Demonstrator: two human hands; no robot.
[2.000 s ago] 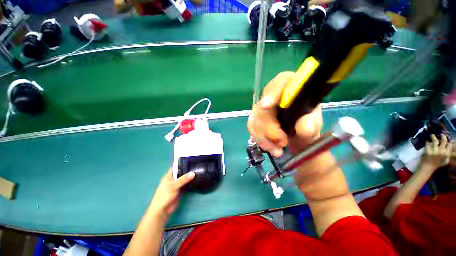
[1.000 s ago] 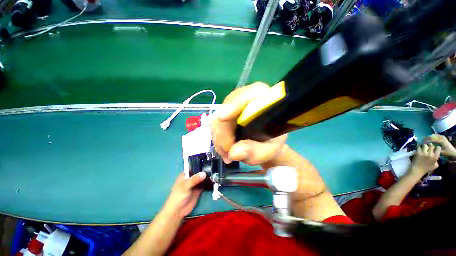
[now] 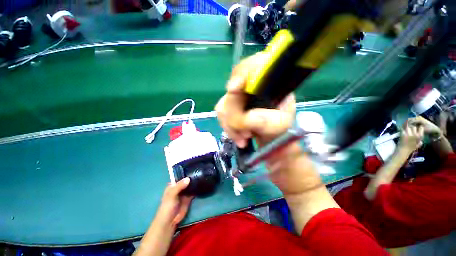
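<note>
A white dome camera (image 3: pixel 192 148) lies on the blue-green worktop in front of me, its black ball (image 3: pixel 202 175) towards me and a red piece and white pigtail cable (image 3: pixel 170 111) at the far end. My left hand (image 3: pixel 176 200) holds the camera at its lower left, thumb on the black part. My right hand (image 3: pixel 257 117) grips the black-and-yellow electric screwdriver (image 3: pixel 300 50), which is blurred. Its metal nose (image 3: pixel 231 157) is close to the camera's right side; whether it touches is unclear.
A green conveyor belt (image 3: pixel 125 80) with metal edge rails runs beyond the worktop (image 3: pixel 75 185). More cameras (image 3: pixel 64 23) stand on the far side. At the right, another person in red (image 3: pixel 410 215) works with both hands. A grey rod (image 3: pixel 240 37) rises beside the tool.
The screwdriver and my right hand have moved off the camera, up and slightly right, uncovering the black ball. My left hand stays on the camera. The whole view has shifted.
</note>
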